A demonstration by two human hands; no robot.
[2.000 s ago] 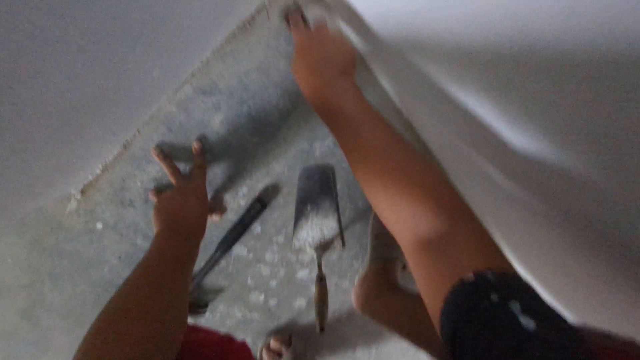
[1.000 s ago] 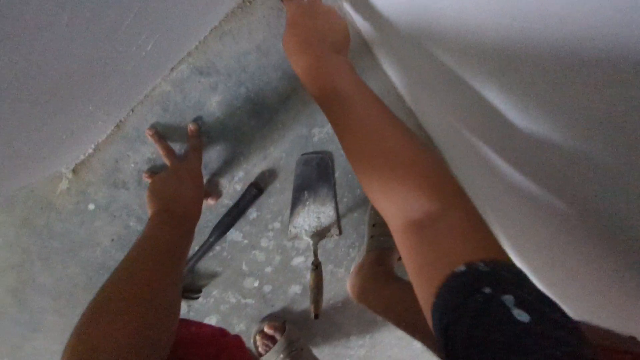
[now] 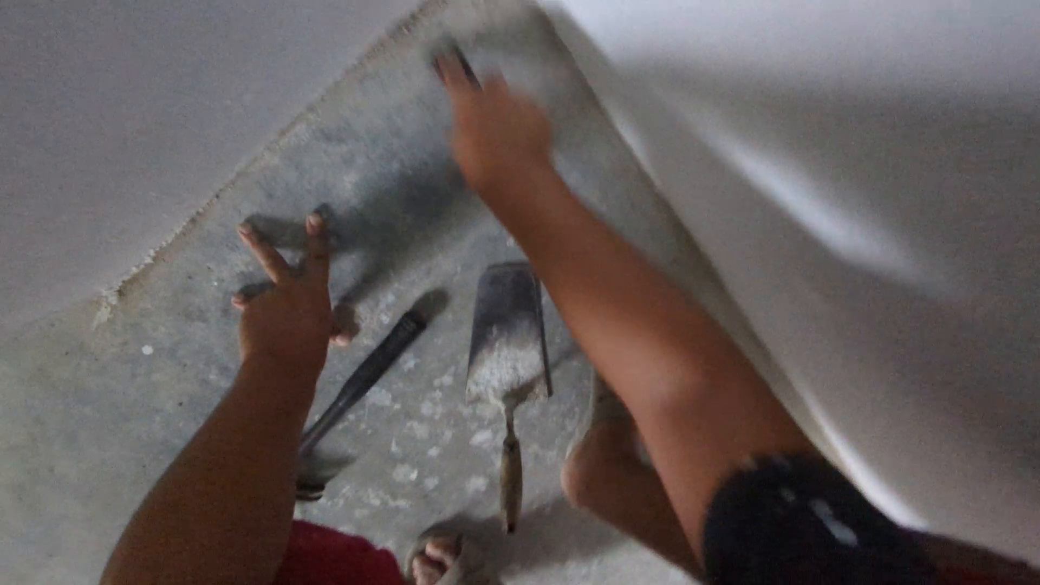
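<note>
My left hand (image 3: 288,309) rests on the grey concrete floor (image 3: 382,154) with its fingers spread and nothing in it. Up near the corner, my right hand (image 3: 504,130) is blurred; its fingers are closed around a small dark object (image 3: 459,67) that touches or nearly touches the floor. Between my arms lies a trowel (image 3: 508,333) with a broad, whitish-smeared metal blade and a wooden handle pointing toward me. Beside my left forearm is a tool with a dark handle (image 3: 370,374); its head is partly hidden by the arm.
A pale wall (image 3: 162,122) borders the floor on the left, with a rough crumbly edge along its base. Another smooth wall (image 3: 877,203) stands close on the right. My feet (image 3: 439,556) are at the bottom, near the trowel handle. Whitish spots mark the floor.
Since one second ago my right hand has come back from the corner toward me, and the dark object in it shows. My left hand and both tools have stayed put.
</note>
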